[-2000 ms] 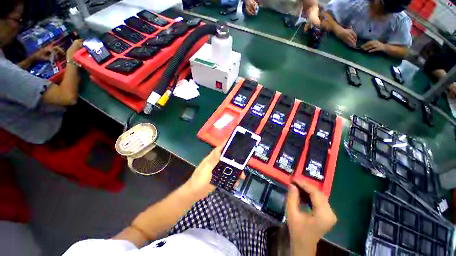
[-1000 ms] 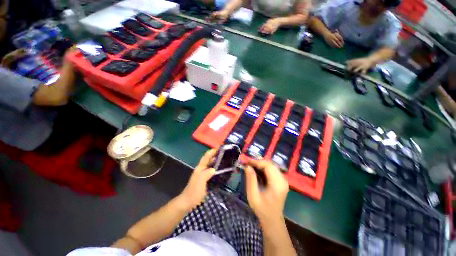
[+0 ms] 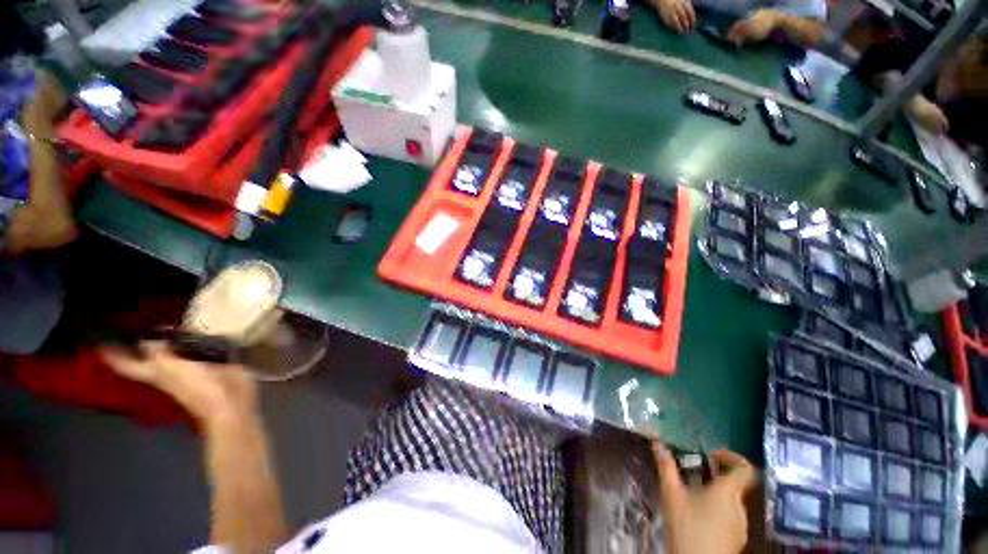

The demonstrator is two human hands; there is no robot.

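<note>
My left hand [image 3: 190, 379] is out at the left, blurred, over the round fan, with a dark thin shape, apparently the keypad phone seen edge-on [image 3: 200, 344]. My right hand [image 3: 704, 503] is at the bench's front edge, low right, its fingers closed on a small dark thing [image 3: 693, 465] I cannot identify. A white outline scrap, apparently release liner [image 3: 637, 403], lies or hangs just above that hand. The red tray [image 3: 674, 271] holds face-down phones with pale labels; one slot holds a white paper label [image 3: 438, 232]. A strip of lens windows [image 3: 504, 363] lies along the tray's front edge.
Blister sheets of windows [image 3: 861, 444] lie at right. A stacked red tray pile [image 3: 195, 168], hose and white power box [image 3: 395, 108] with bottle stand at left and back. The cream fan [image 3: 238, 301] is at the left bench edge. Other people's hands and loose phones are across the bench.
My hands were together at the phone and have parted: the left moved far left, the right moved to the lower right. The white outline scrap now shows near the right hand.
</note>
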